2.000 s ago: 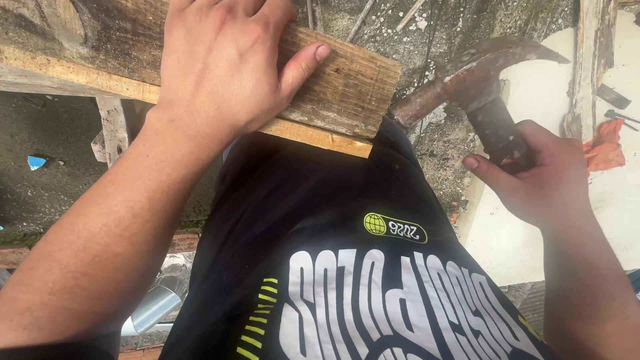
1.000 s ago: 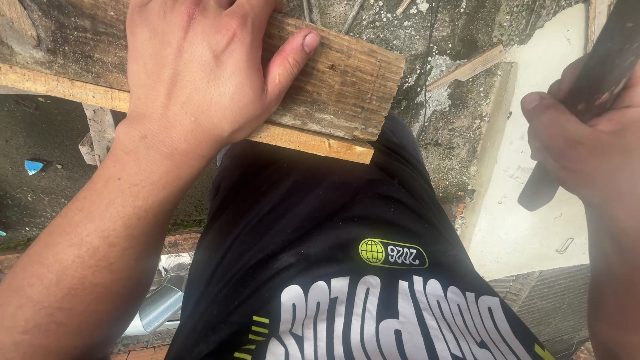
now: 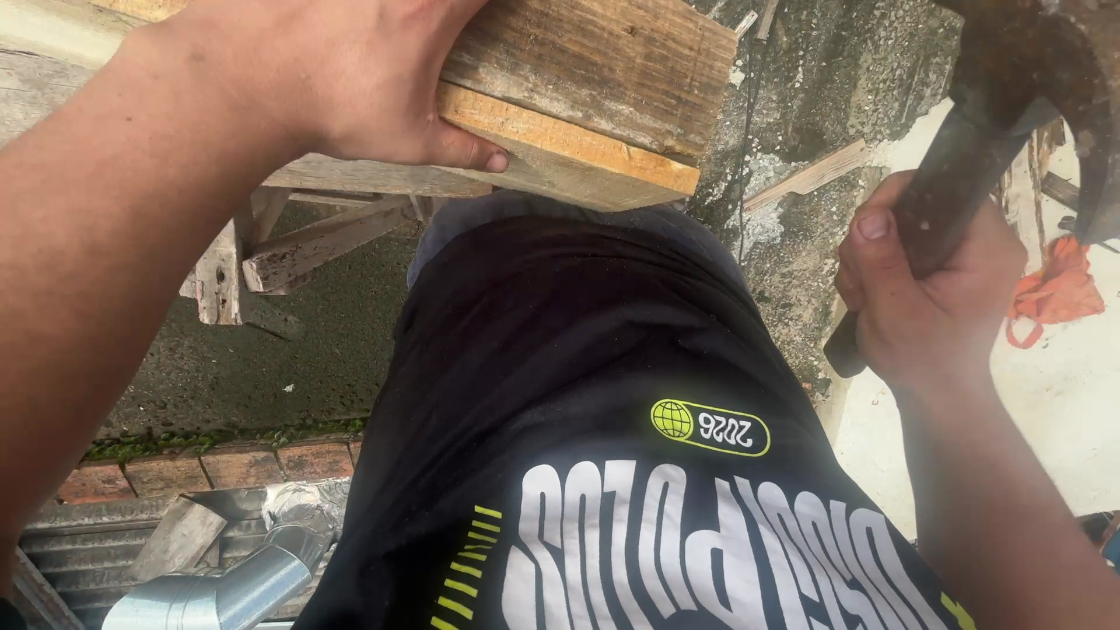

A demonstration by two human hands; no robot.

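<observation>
My left hand [image 3: 350,79] grips a rough wooden board [image 3: 604,79] at the top, its thumb lying along the pale sawn edge. The free end of the board reaches over my lap, above my dark printed shirt. On the right, my right hand [image 3: 936,271] is closed around the dark handle of a rusty claw hammer [image 3: 1006,79]. The hammer is raised near the camera, its head apart from the board and partly cut off by the upper right frame edge.
Wooden trestle pieces [image 3: 324,241] show below the board at the left. A row of bricks [image 3: 241,468] and a galvanized metal duct elbow [image 3: 262,582] lie at lower left. A wood offcut [image 3: 809,179] rests on the concrete, and an orange cloth or bag [image 3: 1059,289] lies on a pale panel at right.
The board now shows more of its underside, and my left thumb has moved from its top face to its edge. My right hand and the hammer have changed position at the right.
</observation>
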